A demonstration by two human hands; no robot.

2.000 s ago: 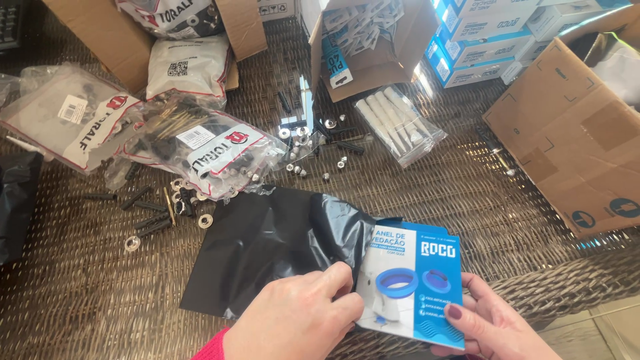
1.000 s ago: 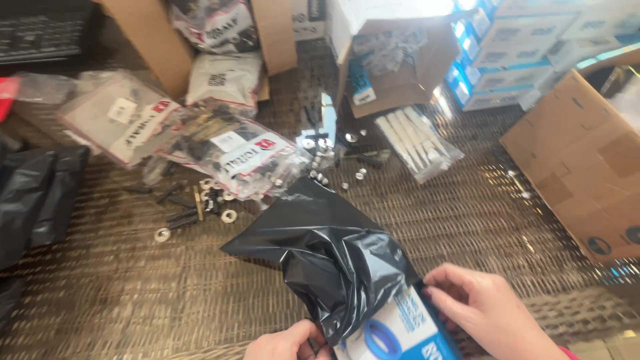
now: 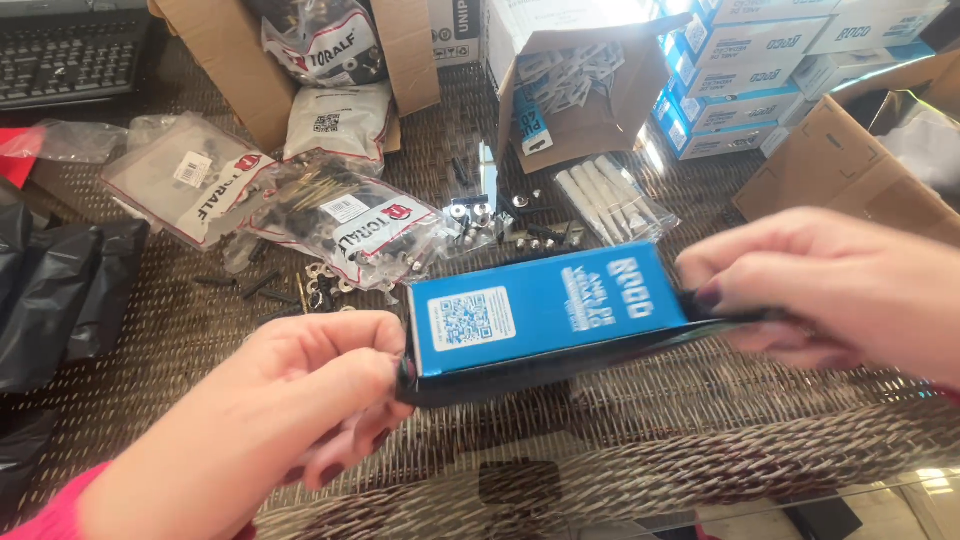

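A blue cardboard box [image 3: 540, 315], with its printed narrow side up, sits in the mouth of a black plastic bag [image 3: 517, 375]. My left hand [image 3: 322, 390] pinches the bag's edge at the box's left end. On the other side my right hand [image 3: 810, 292] grips the bag's edge, pulled out past the box's right end. Both hands hold the bag above the woven table [image 3: 450, 442]. Most of the bag below the box is hidden.
Behind lie clear bags of screws and washers [image 3: 352, 225], loose hardware [image 3: 277, 289] and a packet of white sticks [image 3: 615, 199]. Open cartons [image 3: 592, 135] [image 3: 847, 165], stacked blue-and-white boxes [image 3: 735, 105] and a keyboard [image 3: 71, 56] stand farther back. Filled black bags [image 3: 52, 292] lie at left.
The box went from lying in my right hand beside the bag to sitting inside it. Both hands have risen and now hold opposite sides of the bag's mouth.
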